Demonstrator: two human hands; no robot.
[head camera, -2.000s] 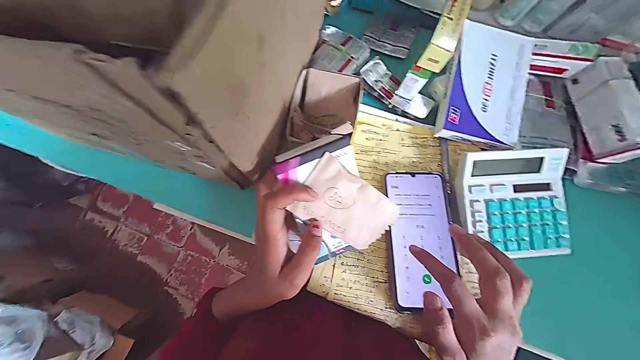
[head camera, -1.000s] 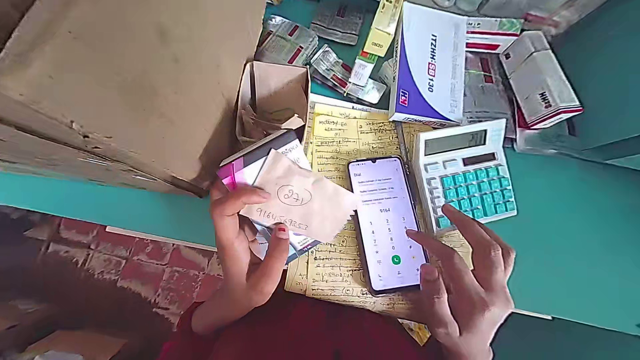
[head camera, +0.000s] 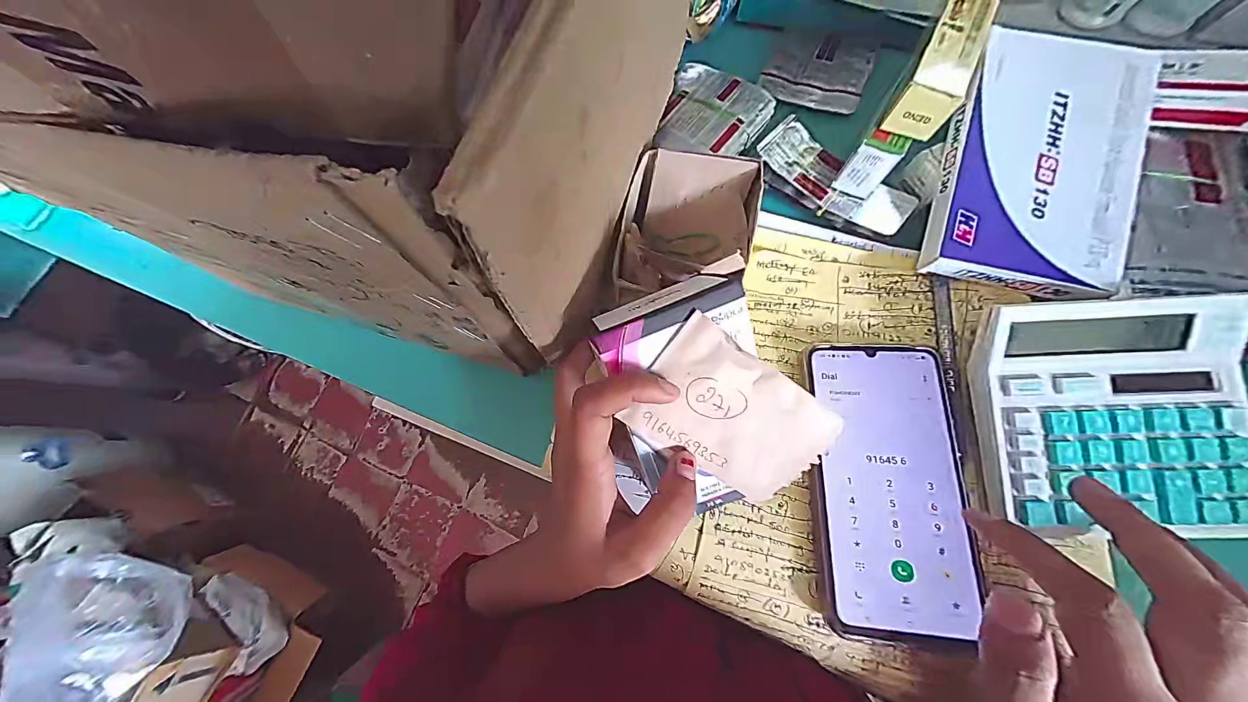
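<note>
My left hand (head camera: 619, 487) pinches a creased paper slip (head camera: 746, 405) between thumb and forefinger; the slip bears handwriting. Behind it, a pink, white and dark carton (head camera: 673, 307) lies partly covered by the slip and my fingers. A smartphone (head camera: 895, 487) lies face up on yellowed handwritten sheets (head camera: 756, 585), its screen showing a dial pad with some digits entered. At the phone's right edge is my right hand (head camera: 1092, 585), fingers spread and holding nothing. Its forefinger is beside the keypad, and another finger is over the keys of a white calculator (head camera: 1102, 331).
Large cardboard boxes (head camera: 546, 175) stand at the upper left, beside a small open carton (head camera: 697, 210). Medicine blister strips (head camera: 717, 107) and a white and purple medicine box (head camera: 1058, 156) lie at the back. Plastic bags (head camera: 97, 614) are below the green counter's edge (head camera: 439, 390).
More digits show on the phone's screen than one second ago. My left hand still holds the paper slip, and my right hand remains by the phone. The view has shifted.
</note>
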